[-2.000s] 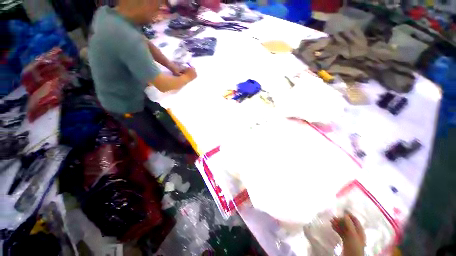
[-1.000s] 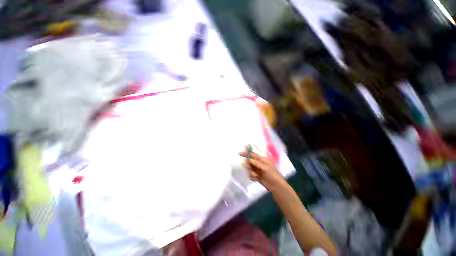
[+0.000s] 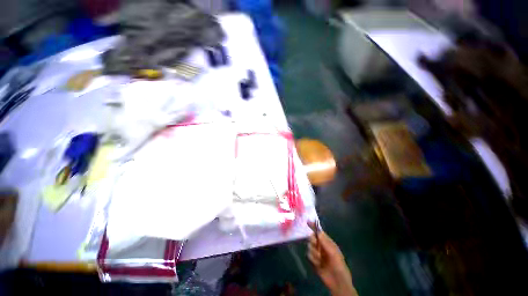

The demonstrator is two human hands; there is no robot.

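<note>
My right hand (image 3: 327,260) is at the near right corner of the white table, its fingers closed on a small dark thing (image 3: 313,226) that is too blurred to name. A large white sheet or garment (image 3: 173,179) lies in front of me, overexposed. A red-edged clear bag (image 3: 263,167) lies to its right, near the corner. Another bag with dark red edges (image 3: 139,269) hangs over the table's near edge. My left hand is not in view.
A grey-brown garment heap (image 3: 165,34) lies at the table's far end, with small black items (image 3: 247,84) nearby. A blue clump (image 3: 81,148) is at left. A round orange stool top (image 3: 316,161) stands beside the table's right edge. Brown garments (image 3: 486,81) lie on another table at right.
The view has shifted, bringing the far heap and blue clump back in. My right hand has moved from over the red-edged bag to the table's corner, still pinching a small thing.
</note>
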